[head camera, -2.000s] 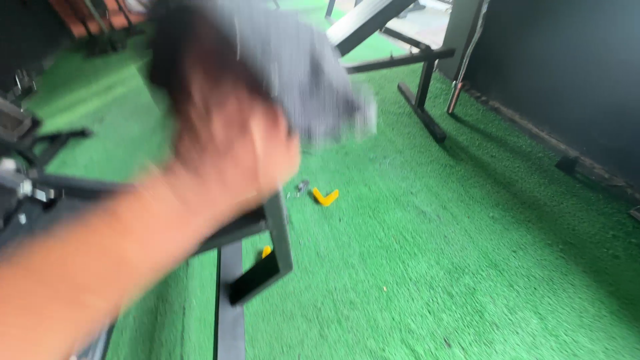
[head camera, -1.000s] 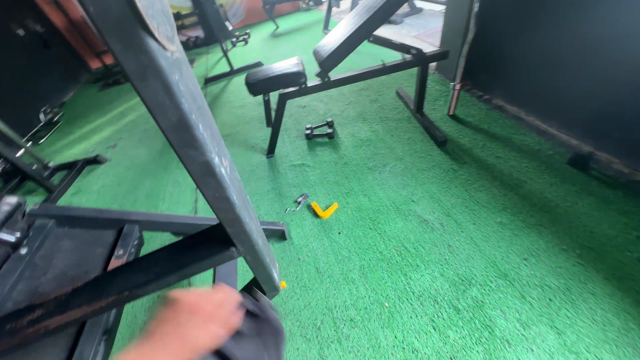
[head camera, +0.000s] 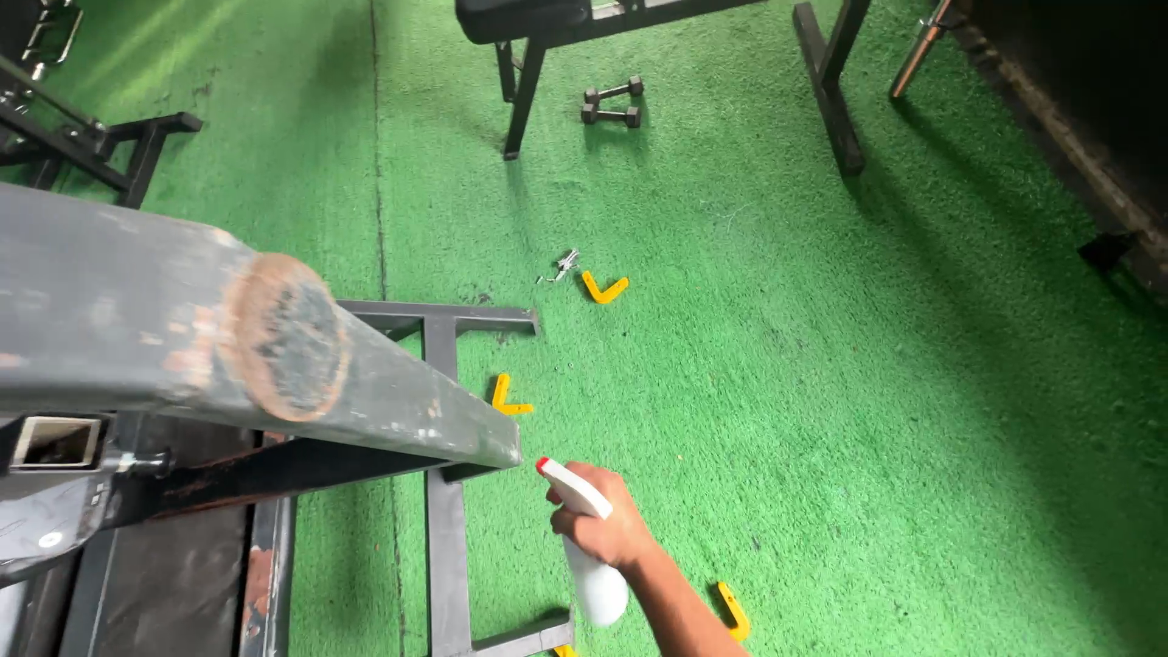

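My right hand (head camera: 607,516) is closed around a white spray bottle (head camera: 598,579), held upright below the middle of the view. The bottle's red nozzle tip points up and left, near the lower end of a worn grey steel beam (head camera: 392,392). That beam is part of a gym machine, and a round rust-edged patch (head camera: 290,338) marks its painted surface. Beneath it, the machine's grey base frame (head camera: 447,547) rests on green artificial turf. My left hand is out of view.
Yellow angle pieces (head camera: 605,287) and small metal parts (head camera: 566,265) lie on the turf. Two dumbbells (head camera: 611,114) are beside a black bench (head camera: 525,18). A metal bar end (head camera: 912,59) stands near the dark right wall.
My left hand, earlier holding a dark grey cloth near the beam, has left the view. My right hand with the spray bottle has come in. The view has tilted down towards the beam.
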